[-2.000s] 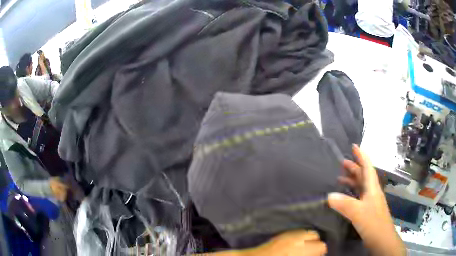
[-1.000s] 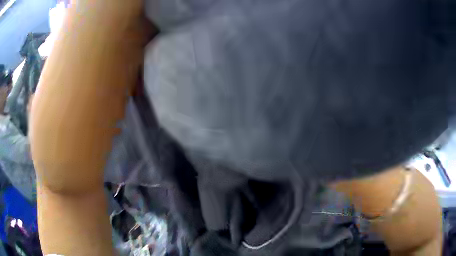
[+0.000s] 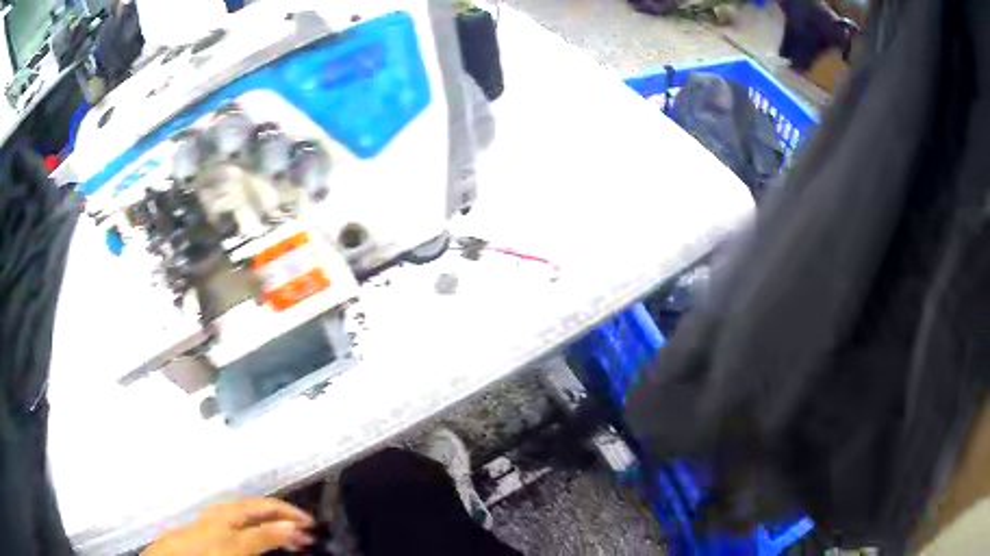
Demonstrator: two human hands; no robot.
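Observation:
A dark grey garment (image 3: 836,326) hangs large and blurred across the right side, above the floor and a blue basket. A bit of my right forearm shows at the lower right edge; my right hand is out of the picture or hidden by the cloth. My left hand (image 3: 233,530) is at the bottom left by the table's front edge, fingers extended, with nothing seen in it. The white overlock machine (image 3: 434,119) stands on the table, with no cloth seen at its needle area. More dark cloth (image 3: 27,358) lies along the left edge.
The white table (image 3: 521,315) has a curved front edge. A thin red item (image 3: 521,255) and dark specks lie on it. A blue basket (image 3: 749,76) holding dark cloth stands behind the table, and more blue basket (image 3: 706,510) shows below the garment. My dark-clothed leg is under the table.
The view has swung right to the machine and baskets. The garment, first spread before both hands and then lifted close to the camera, now hangs at the right. My left hand is low and away from it.

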